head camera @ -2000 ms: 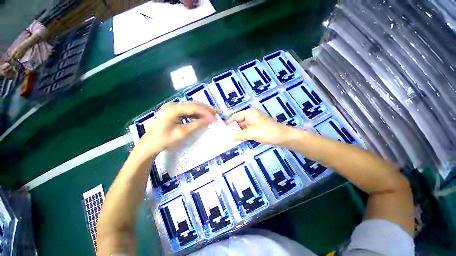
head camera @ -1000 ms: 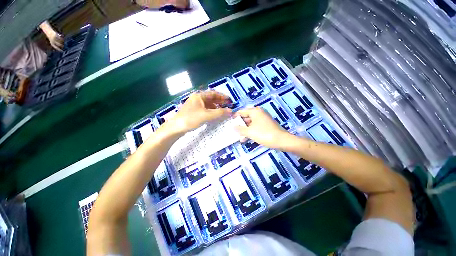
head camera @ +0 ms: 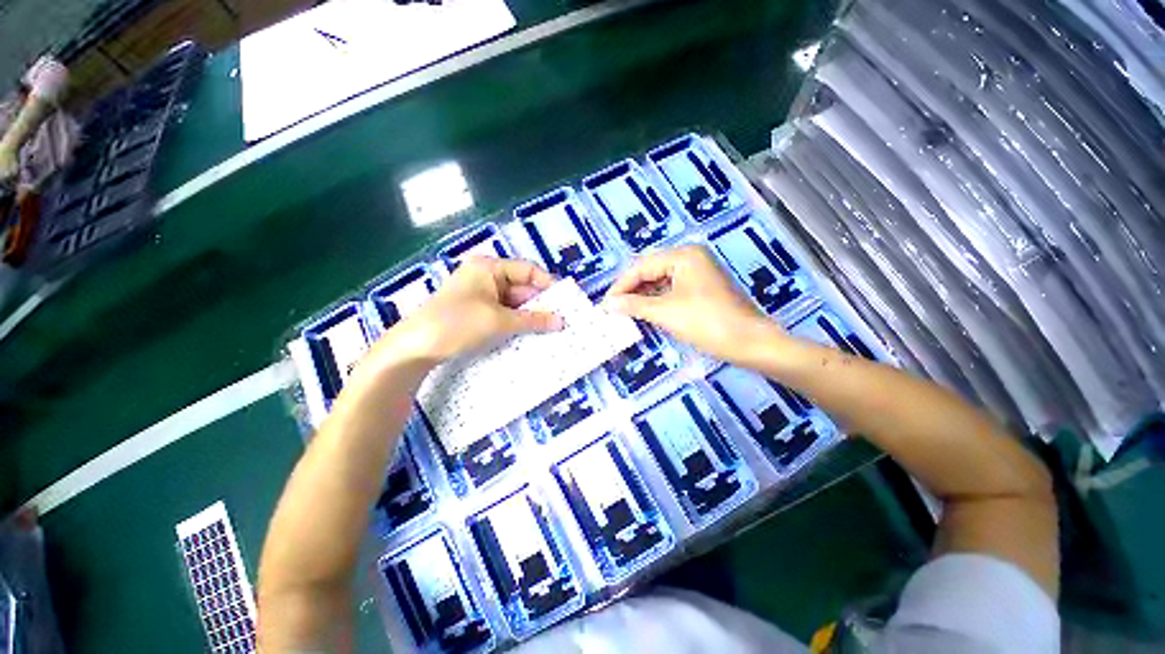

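My left hand [head camera: 492, 313] grips a whitish sticker sheet [head camera: 517, 377] with faint rows of dots, held over the middle of the tray. My right hand [head camera: 671, 300] is at the sheet's upper right corner, thumb and forefinger pinched together; whether a small piece is between them is too small to tell. The clear blister tray [head camera: 754, 502] lies under both hands with rows of display modules [head camera: 609, 498], each white-blue with black bars and blocks at one end. The hands and sheet hide part of the middle rows.
Spare sticker sheet [head camera: 217, 575] with small dark rectangles lies on the green bench at left. Stacked trays [head camera: 945, 205] lean at right. A white sheet [head camera: 358, 58] lies across the bench. Another person's arm [head camera: 28, 121] shows at upper left beside a dark tray [head camera: 115, 160].
My right fingers have closed up at the sheet's corner, and my left fingers have drawn back slightly. The view has shifted, baring more of the spare sticker sheet. The other person's arm has moved.
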